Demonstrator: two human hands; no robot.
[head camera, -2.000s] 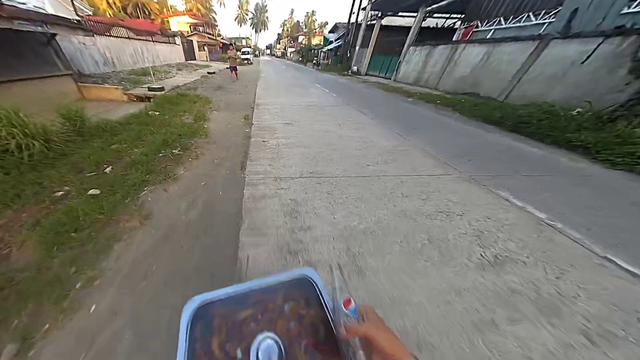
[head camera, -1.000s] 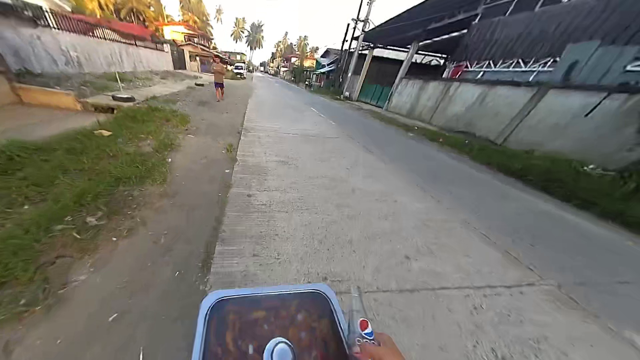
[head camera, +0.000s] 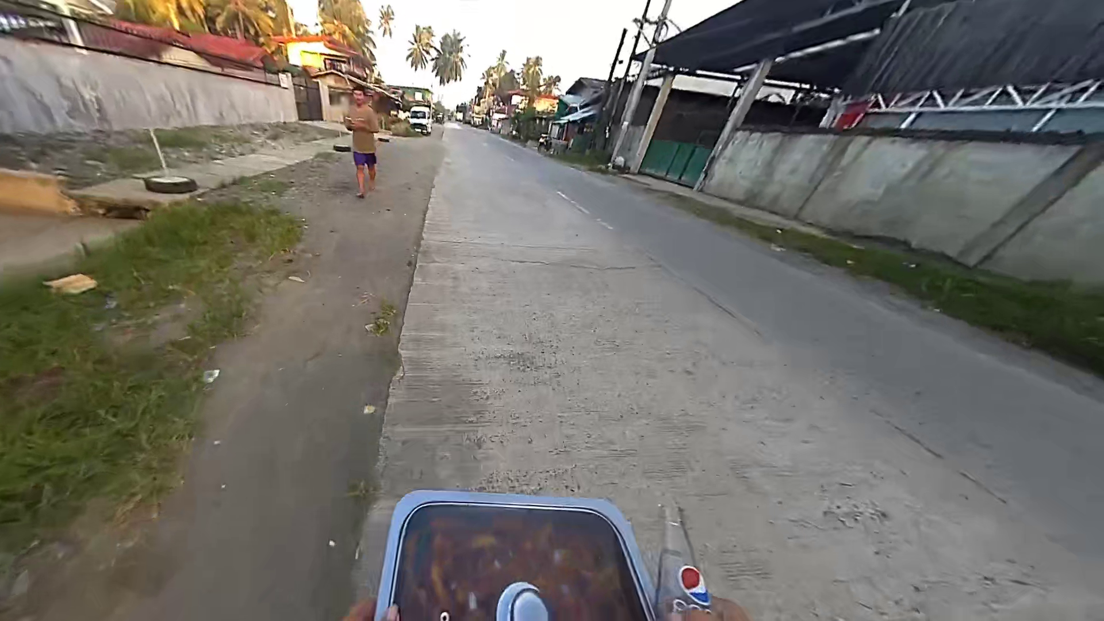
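A blue-rimmed food container (head camera: 509, 498) with a clear lid and a round blue knob is at the bottom centre, reddish-brown food showing through the lid. At its left edge, a few fingertips of my left hand (head camera: 373, 611) grip the rim. My right hand (head camera: 711, 611) is at the lower right, its fingers around a clear glass Pepsi bottle (head camera: 675, 552) that stands upright against the container's right side. Most of both hands is below the view, and whether the right hand also bears on the container cannot be told.
A concrete road (head camera: 535, 345) runs ahead, with a dirt shoulder (head camera: 302, 371) and grass (head camera: 112, 345) on the left. A person (head camera: 363, 138) is on the shoulder. A tire (head camera: 170, 184) with a pole lies left; a white vehicle (head camera: 420, 120) stands farther off. A concrete wall (head camera: 888, 194) lines the right.
The person on the left shoulder appears nearer than before. Fingertips of my left hand now show at the container's left edge. The bottle remains beside the container in my right hand.
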